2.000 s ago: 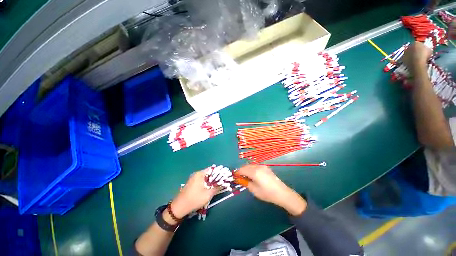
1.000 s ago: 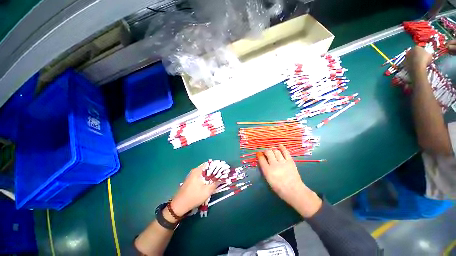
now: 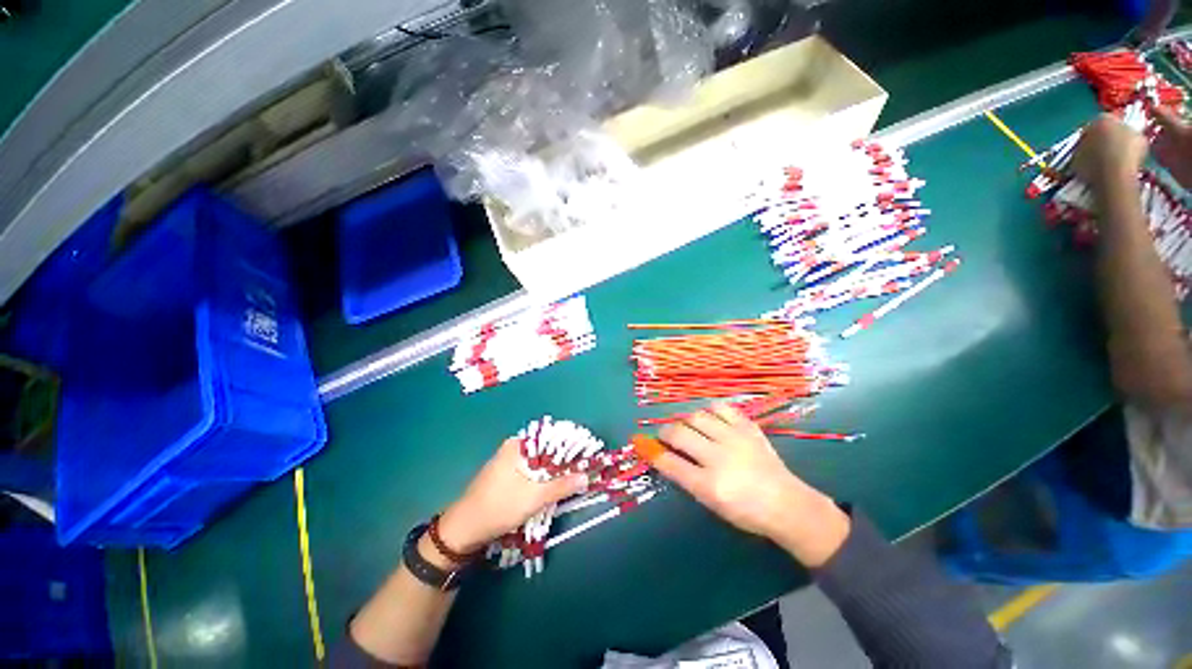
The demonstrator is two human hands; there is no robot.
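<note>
My left hand is closed around a fistful of red-and-white sleeved leads, their white ends fanned out above the fingers. More leads lie under and beside it. My right hand, with an orange cot on a fingertip, is at the lower edge of the bundle of red wires. Its fingers are bent and slightly apart; whether they pinch a piece is hidden. A few red wires lie loose by its fingertips.
A neat stack of red-and-white leads is at the left, a larger pile behind right. Beyond are a cream box with clear plastic, a shallow blue tray and a blue bin. A co-worker's arm is at right.
My right hand moved from beside my left hand to the red wires, then slightly back left. The left hand keeps its fistful. Loose wires now lie splayed below the bundle.
</note>
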